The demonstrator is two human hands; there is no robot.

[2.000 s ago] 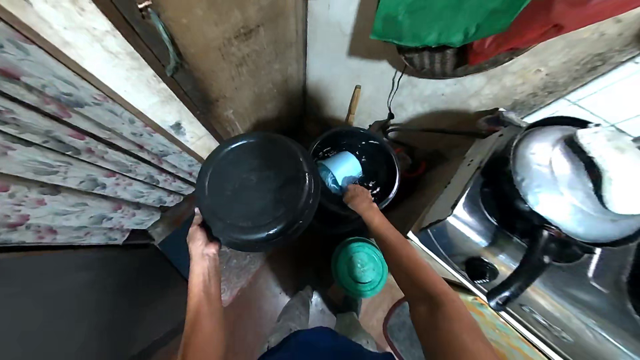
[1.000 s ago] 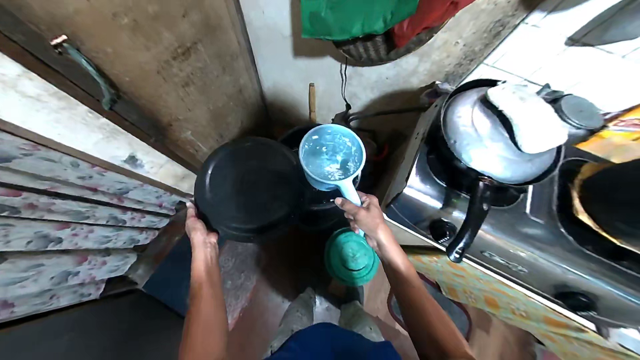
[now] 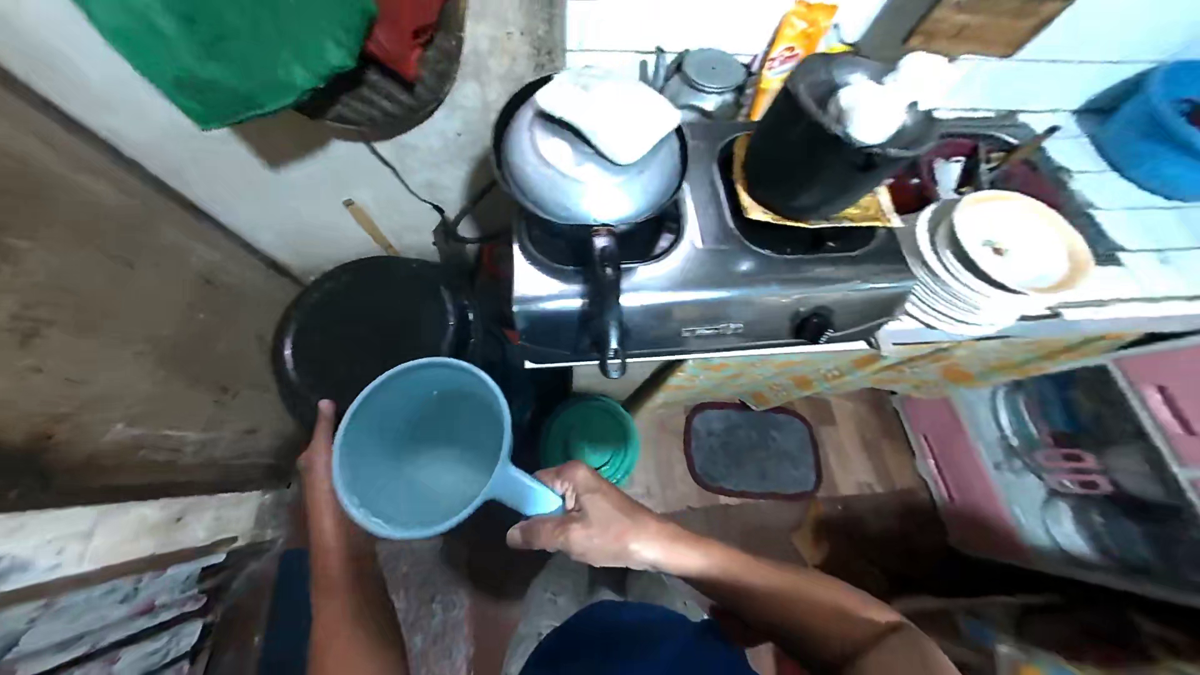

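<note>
My right hand [image 3: 591, 517] grips the handle of a light blue plastic dipper [image 3: 422, 448], held with its round mouth facing up at the lower left of the view. Its contents are hard to make out. Behind the dipper, my left hand [image 3: 322, 450] is at the lower left edge of a round black lid or basin [image 3: 366, 319]; the dipper hides part of this hand, and its fingers on the rim are only partly visible. Below the stove, right of the dipper, stands a green round lidded container [image 3: 589, 438].
A two-burner gas stove [image 3: 731, 300] carries a lidded pan [image 3: 591, 178], its handle jutting toward me, and a black pot [image 3: 806, 141]. Stacked plates [image 3: 994, 253] stand to the right. A grey mat [image 3: 752, 450] lies on the floor. A wooden door [image 3: 122, 309] is at the left.
My right hand has raised the dipper out of the black bucket and brought it left, in front of the black lid or basin. The view has swung right toward the stove and plates.
</note>
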